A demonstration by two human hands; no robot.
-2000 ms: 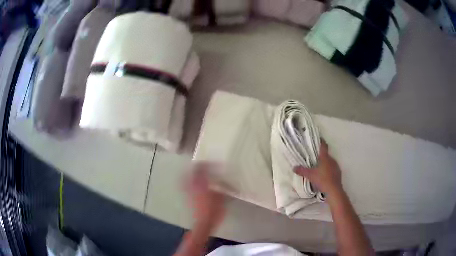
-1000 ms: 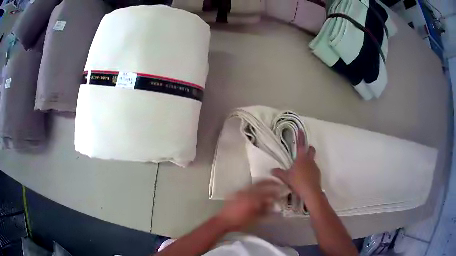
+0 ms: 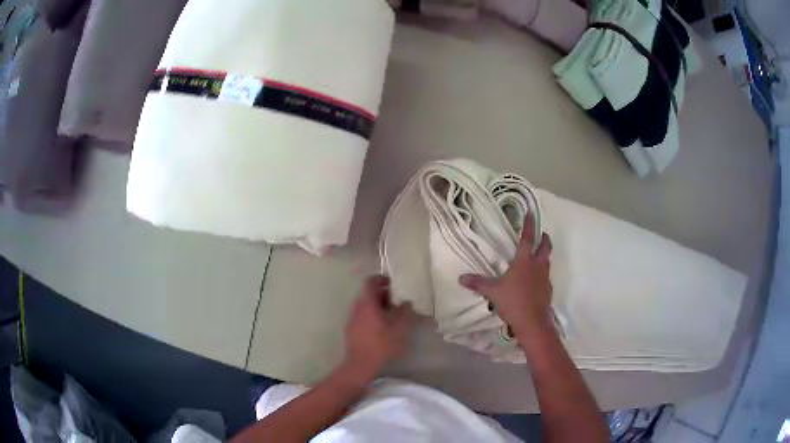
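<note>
A folded cream cloth (image 3: 641, 285) lies on the table in front of me, with its left part folded in layers and loops into a thick bundle. My right hand (image 3: 515, 285) presses on the folded loops, fingers spread. My left hand (image 3: 379, 324) is at the lower left edge of the cloth, slightly blurred, with its fingertips at the left flap; whether it grips the edge is hard to tell.
A finished cream roll (image 3: 251, 164) with a black-and-red band stands left on the beige table (image 3: 459, 95). Mauve-grey bundles (image 3: 117, 69) lie far left. A mint bundle (image 3: 628, 78) with a black stripe lies back right. Plastic-wrapped bundles (image 3: 82, 415) are on the floor lower left.
The left end of the cloth has been folded over toward the right, forming a second set of loops. My right hand stays on the folds; my left hand has moved back to the left edge.
</note>
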